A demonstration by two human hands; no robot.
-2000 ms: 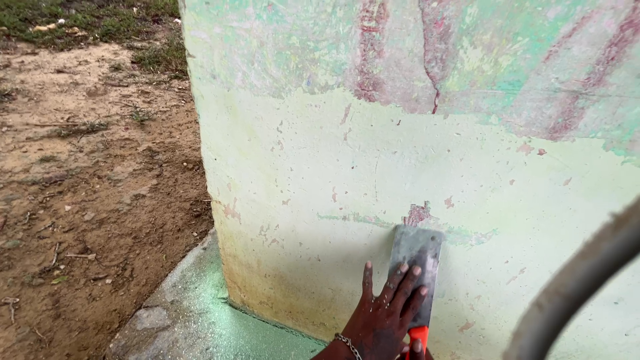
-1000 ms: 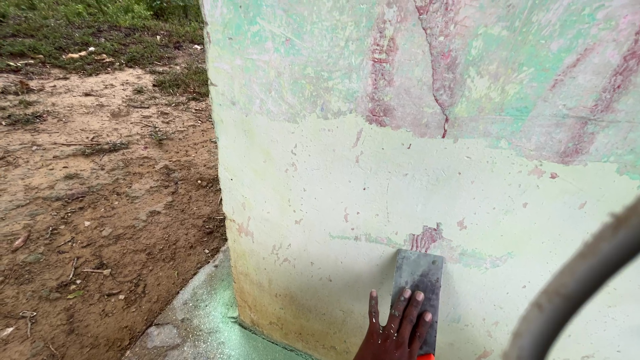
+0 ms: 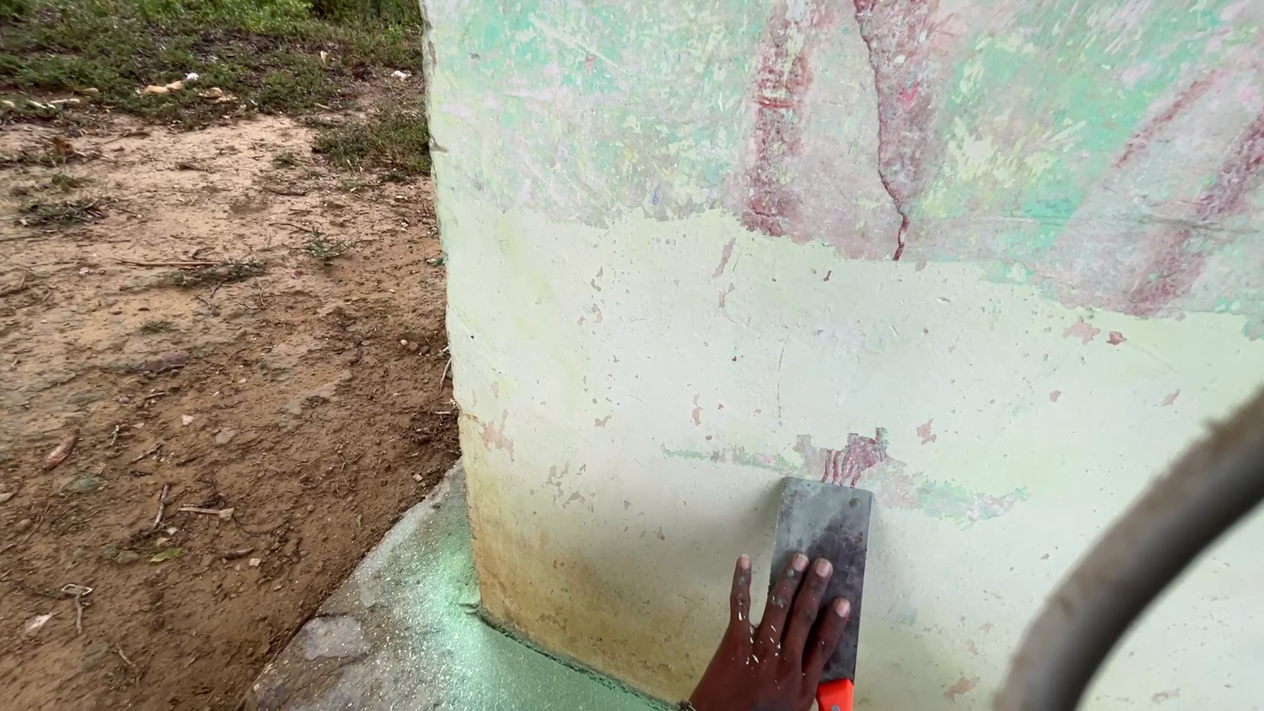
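Observation:
The metal blade of a scraper [image 3: 815, 538] lies against the pale green wall [image 3: 632, 395], its top edge just under a patch of exposed reddish surface [image 3: 854, 457]. My left hand [image 3: 775, 637] is pressed on the blade with its fingers spread, pale flecks on its back. Below the blade, part of the orange handle [image 3: 835, 694] shows at the bottom edge, the rest cut off. My right hand is out of view.
Worn green and reddish paint with a crack [image 3: 894, 197] covers the upper wall. A blurred curved bar [image 3: 1116, 583] crosses the lower right. Left of the wall's corner lie a concrete ledge [image 3: 395, 592] and bare soil [image 3: 247, 395], with grass beyond.
The blade overlapped the reddish patch two seconds ago and now sits lower, with more of the patch showing. Fingers seen at the handle then are out of view. The view has shifted somewhat.

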